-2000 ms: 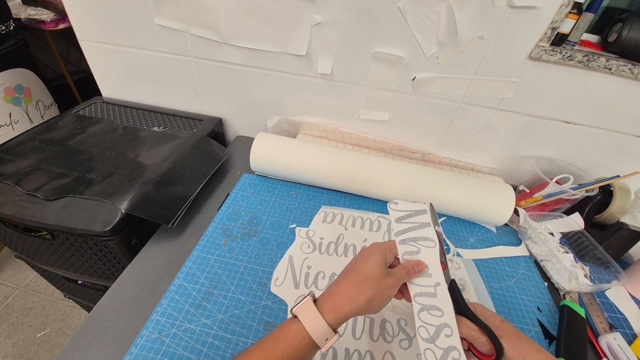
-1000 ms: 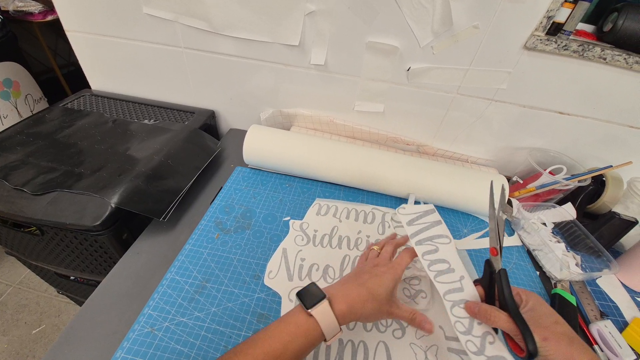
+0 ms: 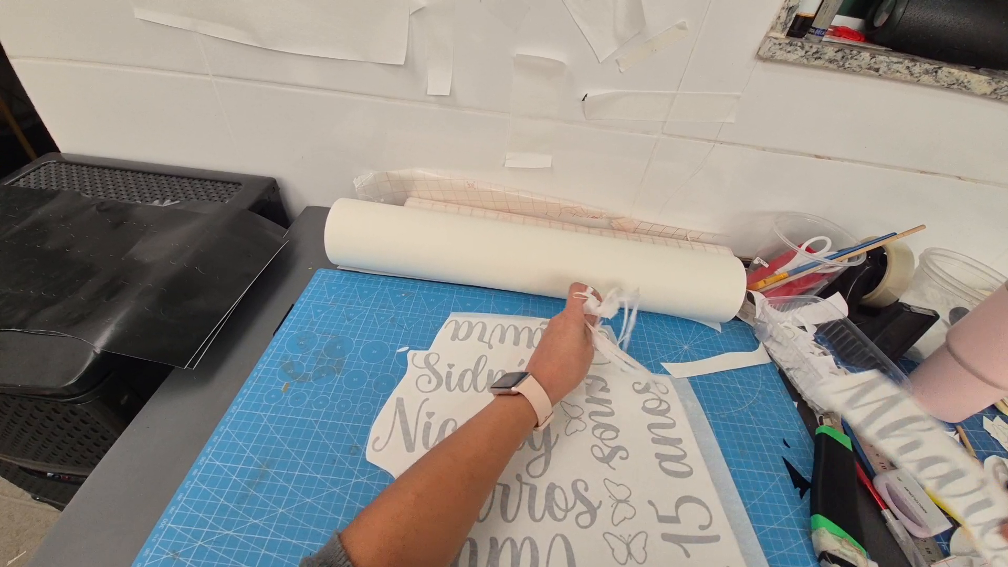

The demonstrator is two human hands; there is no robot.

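Note:
My left hand (image 3: 568,346), with a smartwatch on the wrist, is closed on thin curled white vinyl scraps (image 3: 618,319) in front of the paper roll. Beneath it, a white sheet with grey script lettering (image 3: 520,504) and butterfly outlines lies on the blue cutting mat (image 3: 260,441). At the right edge a blurred cut strip with grey lettering (image 3: 913,441) hangs over the tools. Only a sliver of my right hand (image 3: 949,534) shows at the strip's lower end; its grip is mostly hidden. The scissors are not visible.
A long cream roll (image 3: 535,256) lies along the mat's back edge, by the wall. To the right are a clear plastic tray (image 3: 874,346) with white scraps, a utility knife (image 3: 836,488), a tape roll (image 3: 894,272) and a pink tumbler (image 3: 965,354). Black sheets (image 3: 134,268) lie at the left.
My left hand has moved away from me toward the roll and now holds scraps. The lettered strip has moved right, off the sheet. The scissors, earlier in my right hand, have gone out of sight.

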